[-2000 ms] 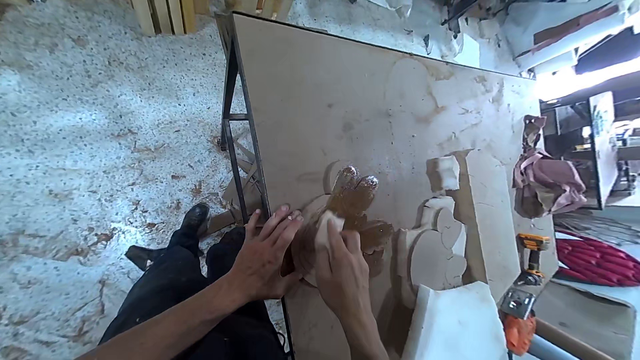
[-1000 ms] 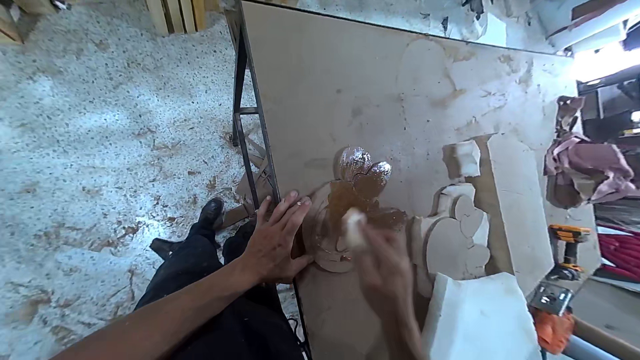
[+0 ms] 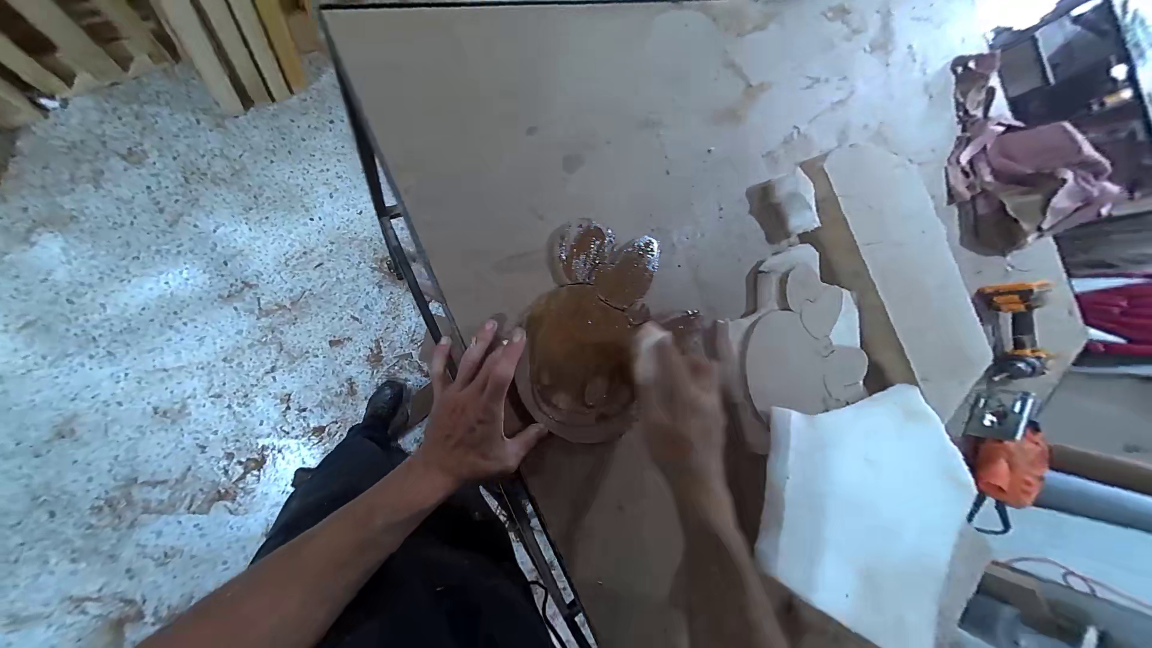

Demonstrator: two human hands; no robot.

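Note:
A flat cut-out shape (image 3: 585, 360) with a round body and petal-like lobes lies near the left edge of the table, its surface wet, brown and glossy. My left hand (image 3: 477, 405) rests with spread fingers against the left rim of the shape, holding nothing. At the shape's right side, my right hand (image 3: 679, 387), blurred, grips a small white pad (image 3: 650, 351), which may be foam or cloth. Right of that hand lies a dry, pale cut-out (image 3: 787, 360) of similar rounded outline. A thick white foam piece (image 3: 864, 504) sits in front of it.
A long pale board piece (image 3: 909, 261) and a small white block (image 3: 792, 202) lie on the table (image 3: 504, 108). Farther right are a crumpled pinkish cloth (image 3: 1035, 175), a yellow-black power tool (image 3: 1017, 328) and an orange object (image 3: 1015, 468). Wooden slats (image 3: 229, 49) stand beyond the floor.
The brown wetness covers more of the round body than two seconds ago. My right hand has moved from the body to its right side with the white pad. The view has shifted.

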